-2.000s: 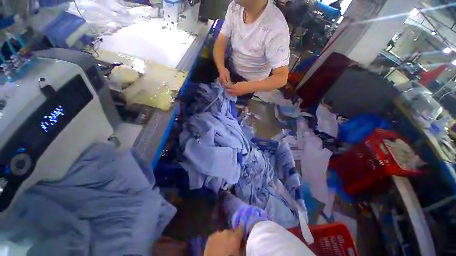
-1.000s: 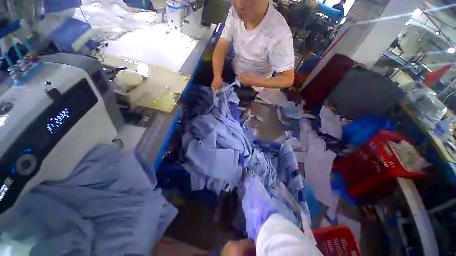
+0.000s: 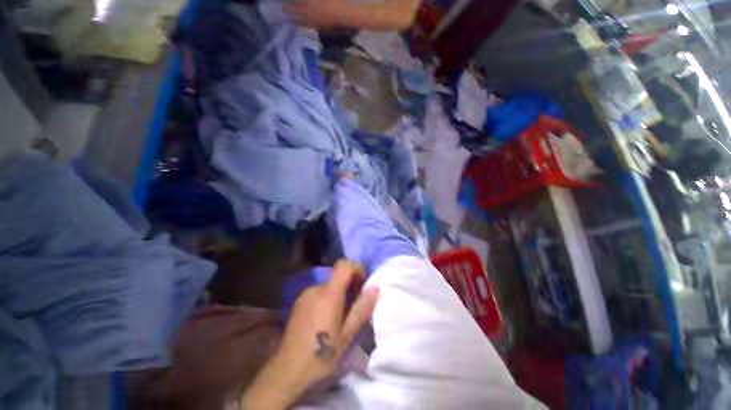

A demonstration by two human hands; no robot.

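Light blue garments lie heaped ahead of me, left of the red baskets. My right arm, in a white sleeve and a purple-blue oversleeve, reaches into this heap. My right hand shows only as a small blurred patch at the cloth; its fingers and any hold are unclear. My left hand, with a dark mark on its back, is beside my right forearm. Its fingers are apart, with the tips close to or touching the sleeve, and nothing shows in it. More light blue cloth hangs at the left.
The blue table edge runs up the left. Another person's forearm is at the top, by the heap. A red basket is at the right, another beside my sleeve. Pale scraps lie beyond the heap.
The view has swung down and right, so the machine head has left the picture. My left hand has come up beside my right forearm and its fingers have spread. My right arm still reaches to the heap.
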